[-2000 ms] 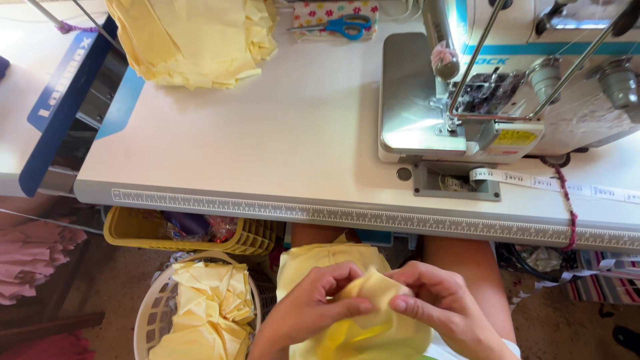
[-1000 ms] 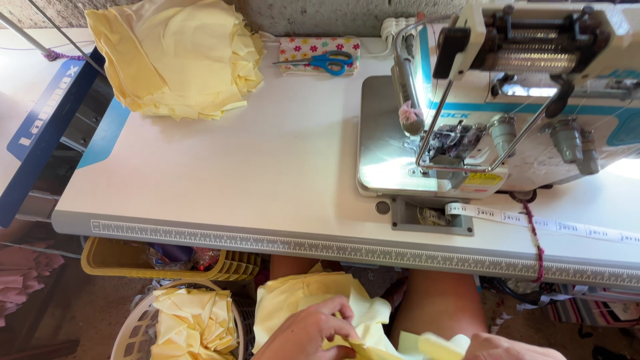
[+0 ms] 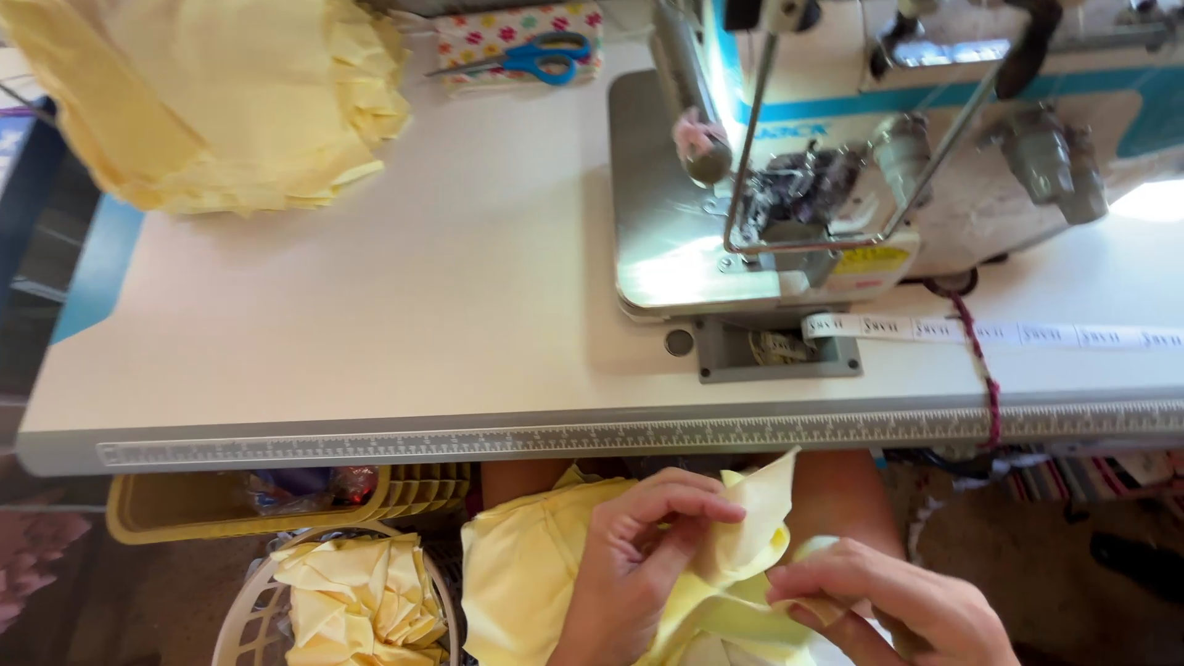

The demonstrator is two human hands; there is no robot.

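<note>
Above the lap, my left hand (image 3: 647, 555) pinches a piece of yellow fabric (image 3: 747, 523) between thumb and fingers, with one corner pointing up. My right hand (image 3: 888, 597), to its right, grips another edge of yellow fabric between thumb and forefinger. More yellow fabric (image 3: 518, 564) lies across the lap under the left hand. Beyond the hands, on the table, stands an industrial sewing machine (image 3: 832, 157) with its lamp lit over the metal plate. A roll of white label tape (image 3: 999, 333) runs from a recess in the table toward the right.
A stack of yellow fabric pieces (image 3: 250, 111) lies at the table's back left. Blue-handled scissors (image 3: 546, 60) rest on a flowered pouch (image 3: 472, 32). Below the ruler-marked table edge (image 3: 555, 433) are a yellow plastic basket (image 3: 139, 518) and a white basket (image 3: 245, 610) holding yellow fabric.
Two seconds ago both hands were close together on the yellow fabric; now they are farther apart. Since a second ago, my left hand has raised a corner of fabric. The view has shifted.
</note>
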